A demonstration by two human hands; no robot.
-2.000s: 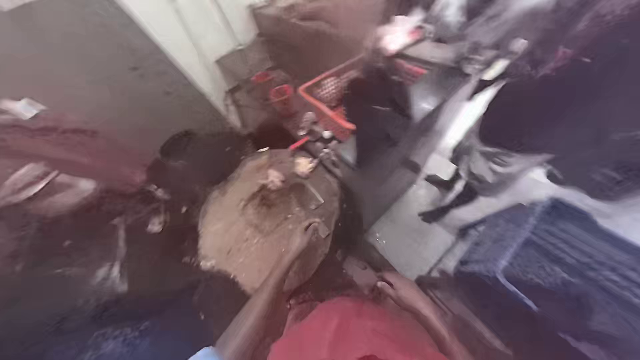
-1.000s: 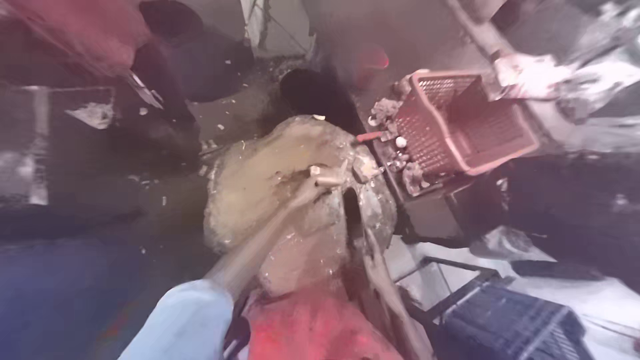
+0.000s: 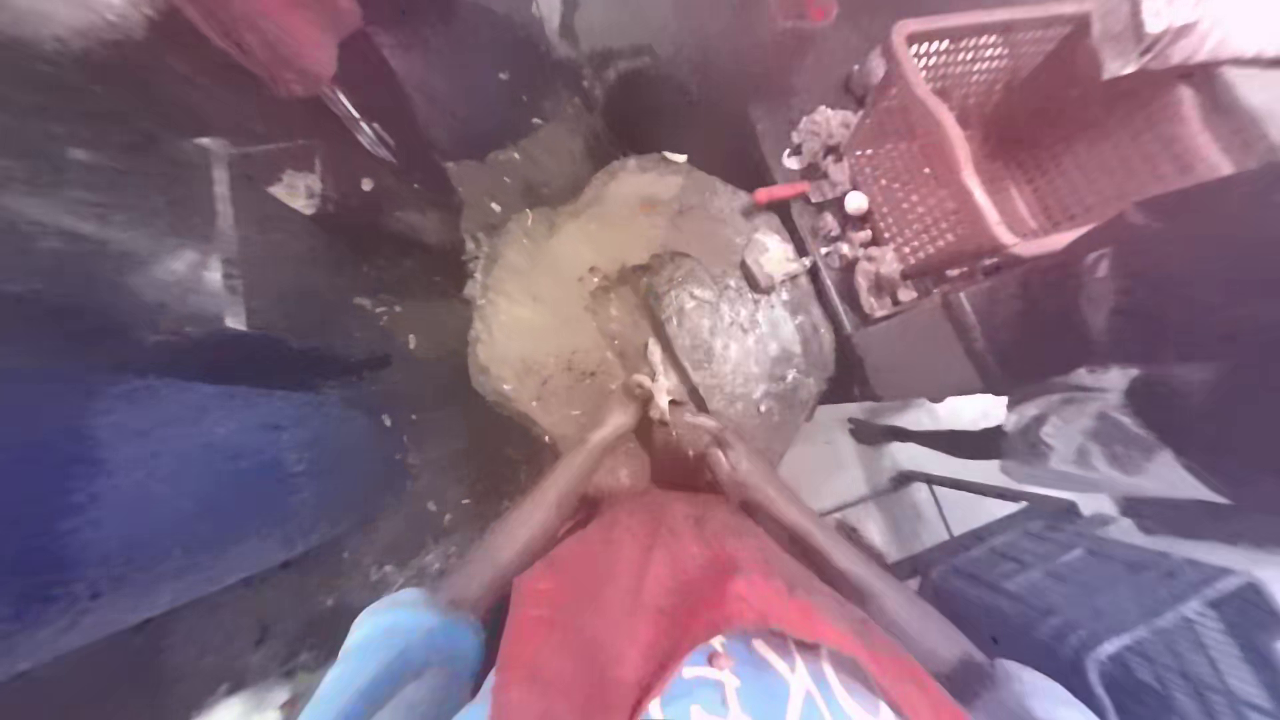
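Observation:
A large round block (image 3: 550,310), apparently a chopping block, stands before me, its top wet and scraped. Over its near edge, my left hand (image 3: 625,400) pinches a small pale piece (image 3: 658,385), possibly meat. My right hand (image 3: 705,435) is close beside it on the right; its fingers are blurred, and I cannot tell whether it grips anything. A dark narrow strip (image 3: 675,350) slants across the block just beyond the hands, along a shiny wet area. Another pale lump (image 3: 770,260) lies at the block's right side. A red-handled tool (image 3: 782,192) rests at the upper right edge.
A red plastic basket (image 3: 965,170) stands at upper right, with pale scraps (image 3: 825,135) beside it. A dark plastic crate (image 3: 1100,600) is at lower right. At upper left, a person's red sleeve (image 3: 280,40) shows near a metal tool (image 3: 360,125). A blue surface (image 3: 200,480) fills the left.
My hands have drawn back from the block's middle to its near edge and are now close together. The view has turned and shifted.

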